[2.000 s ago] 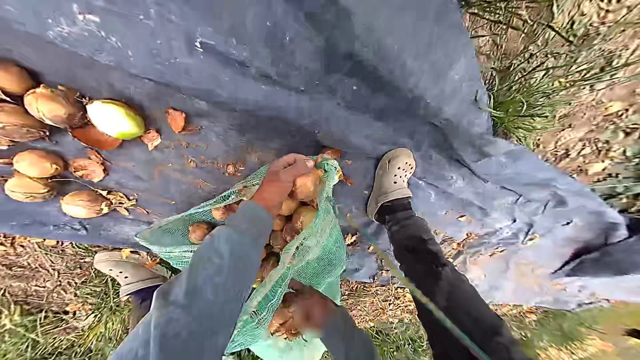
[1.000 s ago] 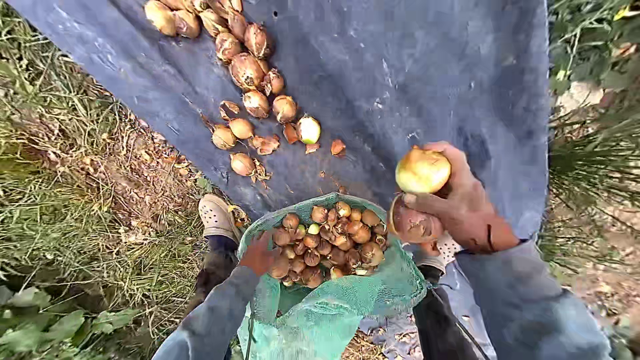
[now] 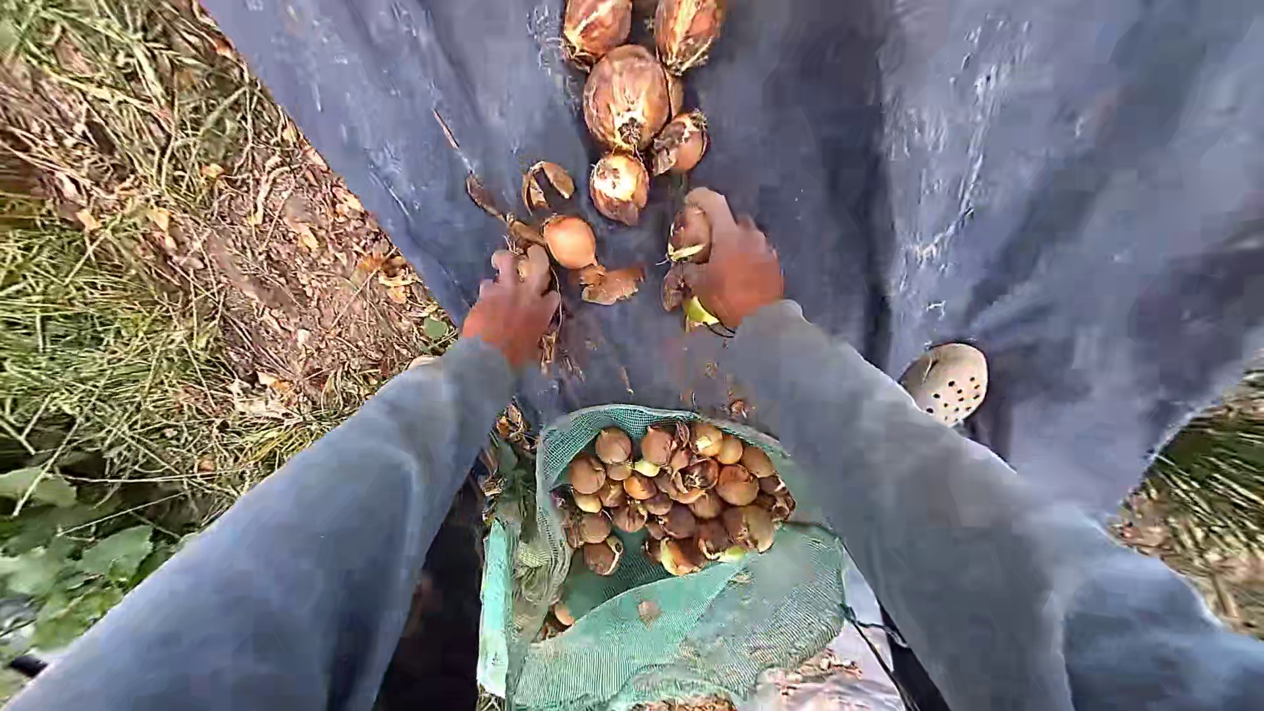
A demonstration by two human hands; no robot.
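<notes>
My left hand (image 3: 513,306) reaches onto the blue-grey tarp, its fingertips at a small onion left of an orange-brown onion (image 3: 570,242); whether it grips it is unclear. My right hand (image 3: 736,265) has its fingers around a brown onion (image 3: 689,235), with a greenish one partly hidden under the palm. Ahead of both hands lies a row of dry-skinned onions (image 3: 627,97). Nearer to me, a green mesh bag (image 3: 681,617) gapes with its mouth up, holding many small brown onions (image 3: 679,494).
The tarp (image 3: 800,118) spreads under the onions, with loose onion skins (image 3: 612,284) on it. Dry grass (image 3: 109,306) borders it at the left. A beige perforated clog (image 3: 946,383) rests on the tarp at the right. Leafy plants (image 3: 118,553) grow at the lower left.
My right hand no longer holds up the large pale onion and is down at the tarp. My left hand has left the bag's rim and reached forward to the onions. The view has turned.
</notes>
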